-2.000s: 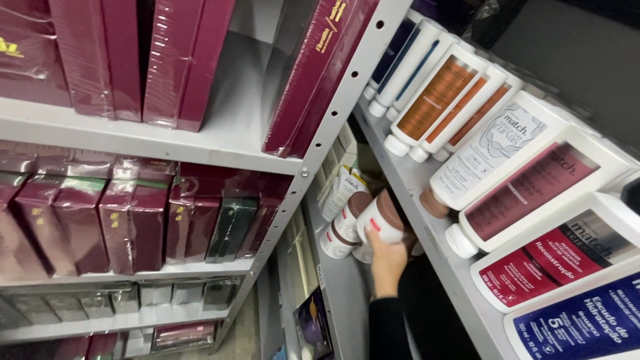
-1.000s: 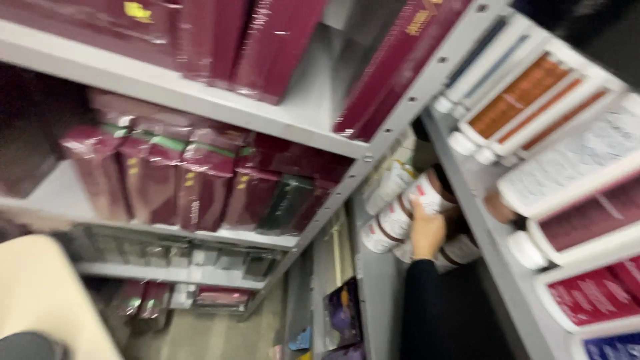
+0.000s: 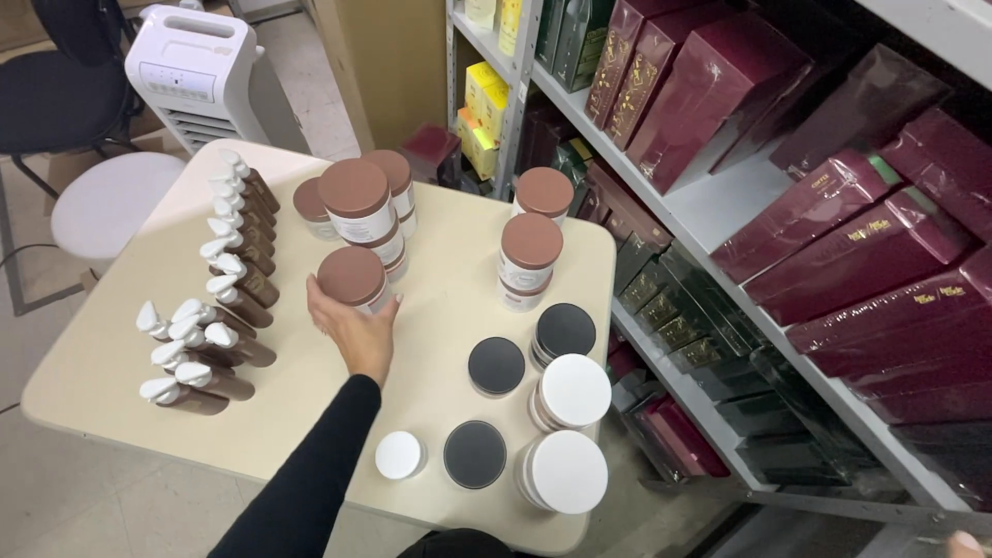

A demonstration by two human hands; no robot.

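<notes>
My left hand (image 3: 356,329) is closed around a white jar with a brown lid (image 3: 353,275), low over the table or resting on it; which one I cannot tell. Just behind it stand stacked brown-lidded jars (image 3: 355,188), with a lower one (image 3: 311,200) beside them. More brown-lidded jars (image 3: 531,240) stand near the table's right edge. Closer to me are jars with black lids (image 3: 496,366) and white lids (image 3: 570,471). Rows of brown bottles with white nozzles (image 3: 252,298) fill part of the left side. Only a fingertip of my right hand (image 3: 965,544) shows at the bottom right corner.
The cream table (image 3: 310,434) has rounded corners. Metal shelving (image 3: 701,217) with wine-red wrapped boxes (image 3: 713,97) runs along the right. Behind the table's left end are a white air cooler (image 3: 190,74), a round white stool (image 3: 116,201) and a dark chair (image 3: 54,101).
The view has swung from the shelves to the table. Earlier, one hand was at brown-lidded jars on a shelf; now my left hand holds such a jar at the table.
</notes>
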